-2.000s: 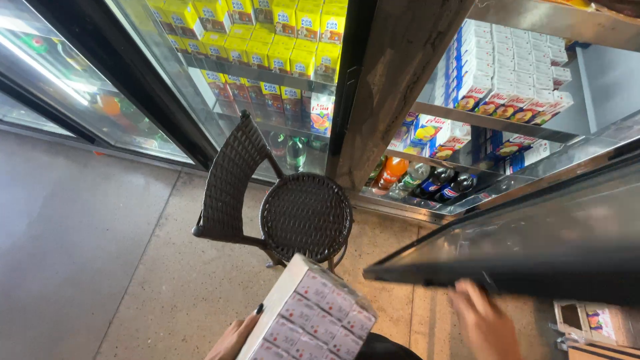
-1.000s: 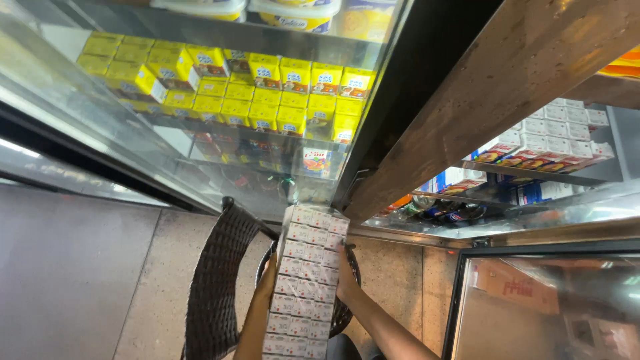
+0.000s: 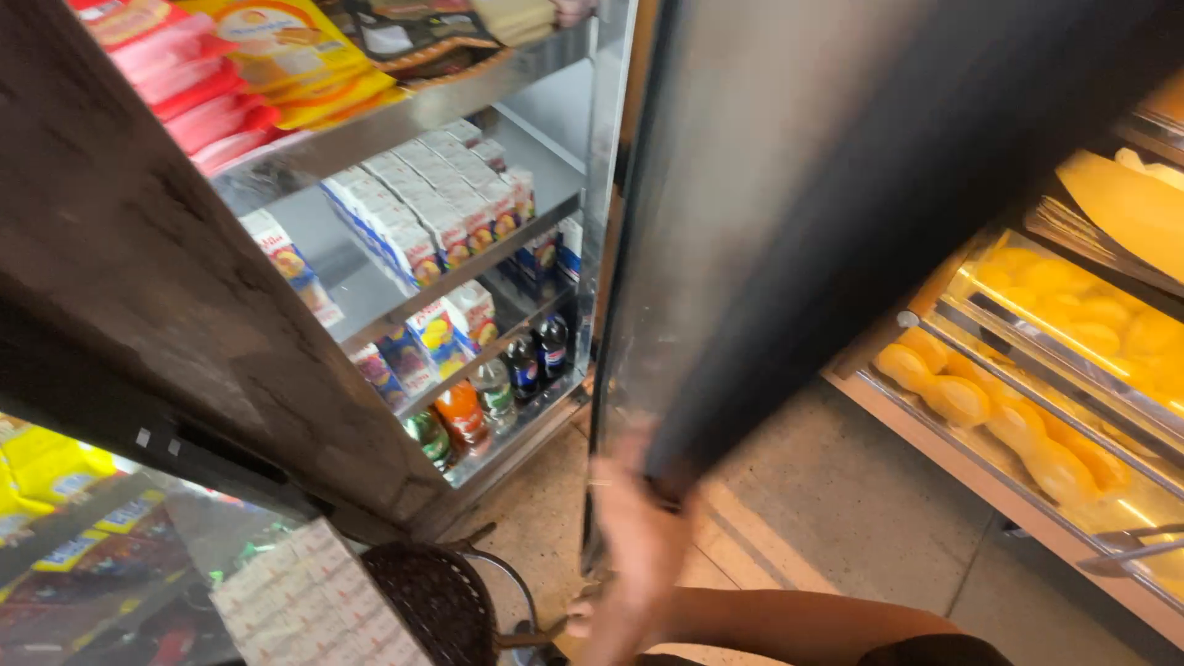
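My right hand [image 3: 643,527], blurred, is at the lower edge of the open glass fridge door [image 3: 786,240]; its exact grip on the dark frame is unclear. At the lower left, a wrapped pack of small cartons [image 3: 314,601] lies beside or over the dark woven chair [image 3: 430,601]. My left hand is not visible. Behind the door's hinge side, the fridge shelves hold rows of juice cartons [image 3: 435,203], with more cartons [image 3: 439,338] below and soda bottles [image 3: 462,416] at the bottom.
A dark pillar [image 3: 185,250] separates this fridge from another with yellow packs [image 3: 55,472] at left. Red and yellow food packages [image 3: 287,60] lie on the upper shelf. At right stands a lit display case [image 3: 999,518] with bread rolls. Tiled floor [image 3: 832,499] lies between.
The view has swung right. Both hands were on the carton pack one second ago; now my right hand is off it and at the fridge door, and my left is out of sight.
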